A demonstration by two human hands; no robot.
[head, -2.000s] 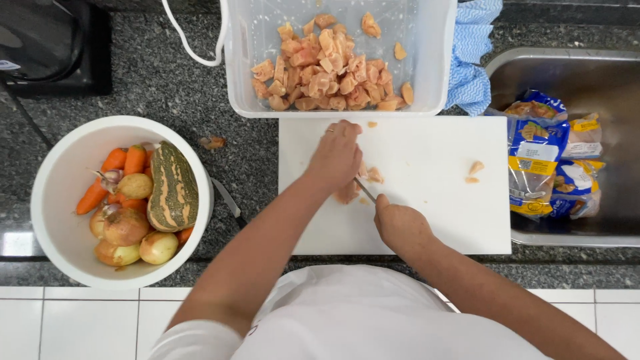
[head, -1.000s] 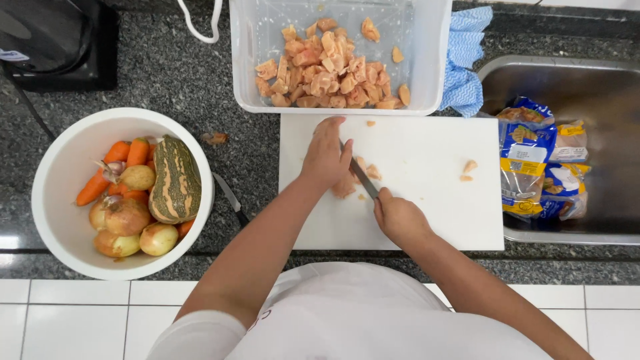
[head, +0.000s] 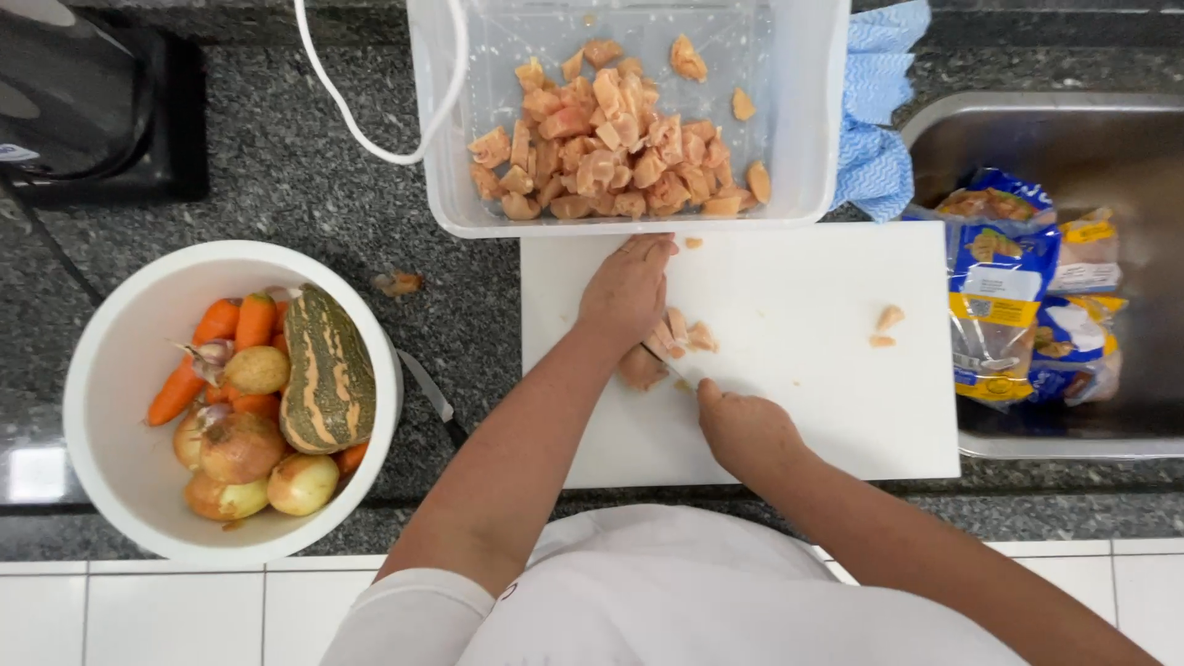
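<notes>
My right hand (head: 747, 427) is closed around the handle of a kitchen knife (head: 682, 370), whose blade points up and left into a piece of raw chicken (head: 641, 368) on the white cutting board (head: 832, 416). Over the upper part of that meat lies my left hand (head: 631, 289), its fingers together and pointing toward the tub; whether they grip the meat is hidden. Several cut chicken pieces (head: 700, 337) rest just right of the left hand. Two small bits (head: 890, 317) are near the board's right side. Beyond the board, a translucent plastic tub (head: 629, 227) holds a pile of chicken chunks (head: 601, 139).
At left, a white bucket (head: 79, 407) contains carrots, onions, garlic and a striped squash (head: 326, 370). A second knife (head: 427, 388) lies beside it. A blue cloth (head: 874, 139) touches the tub. Packaged chicken (head: 994, 305) sits in the steel sink (head: 1045, 449). A black appliance (head: 166, 166) stands upper left.
The knife blade, beside the left fingers a second ago, is now lower at the meat, and my right hand has moved down the board.
</notes>
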